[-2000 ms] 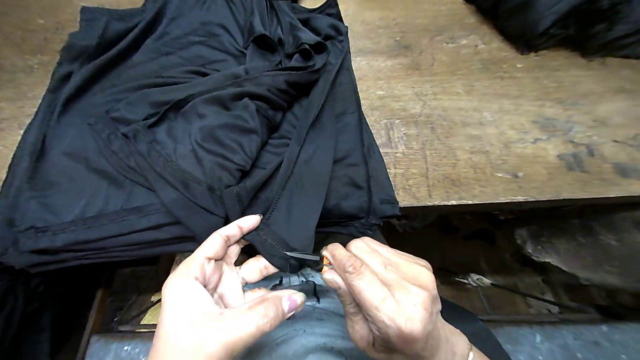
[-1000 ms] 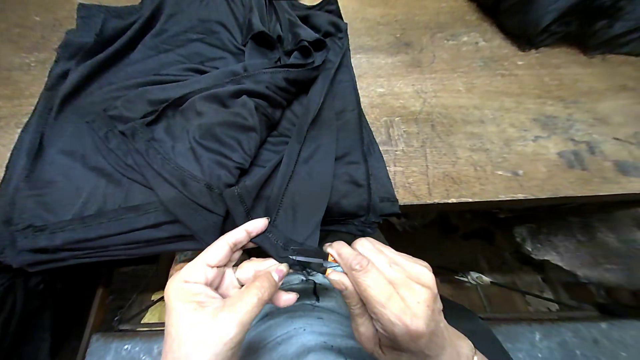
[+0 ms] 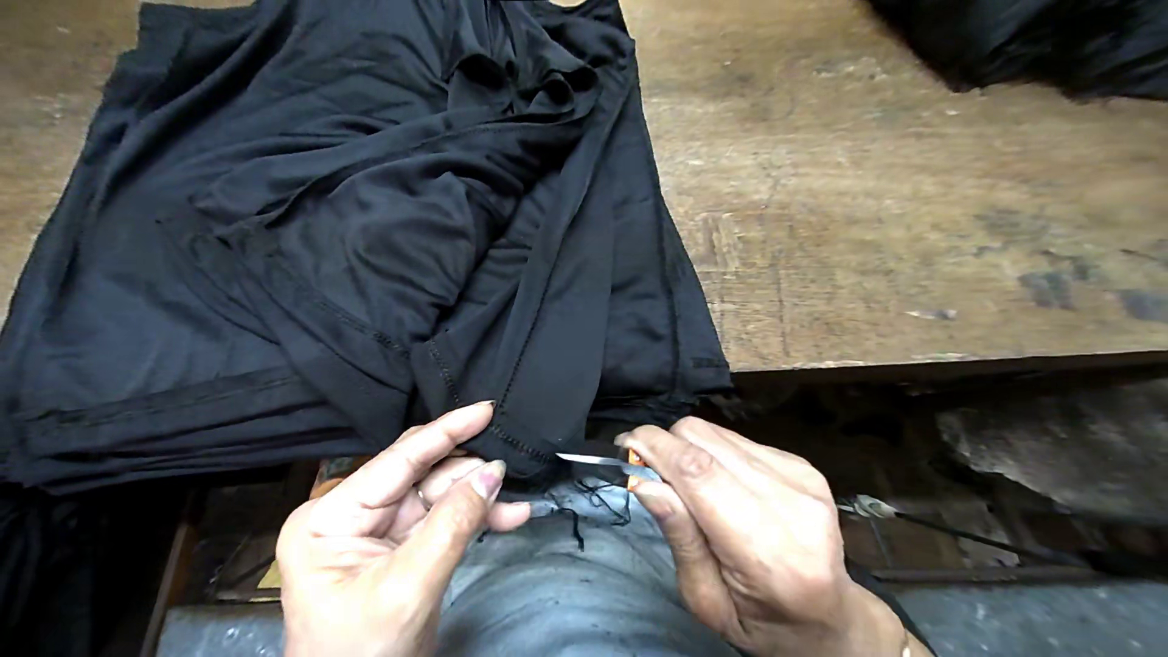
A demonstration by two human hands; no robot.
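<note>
Black garments (image 3: 365,237) with stitched hems lie stacked on the wooden table and hang to its front edge. My left hand (image 3: 411,520), a ring on one finger, pinches the hem corner (image 3: 516,447) of the top garment. Between the thumb and fingers of my right hand (image 3: 739,520) is a small tool with orange on its handle and thin metal blades (image 3: 593,460), likely thread snips. The blade tip points left and lies at the hem corner. Loose black threads (image 3: 575,520) lie on the grey cloth over my lap, between my hands.
The wooden tabletop (image 3: 867,228) stretches to the right, marked with dark stains. More black fabric (image 3: 1031,41) lies at the back right. Below the table edge, a cord (image 3: 949,540) runs across a dark space, with a grey surface (image 3: 1040,620) at the lower right.
The blade has shifted slightly, and my left fingers have changed their hold at the hem. The garment stack looks the same.
</note>
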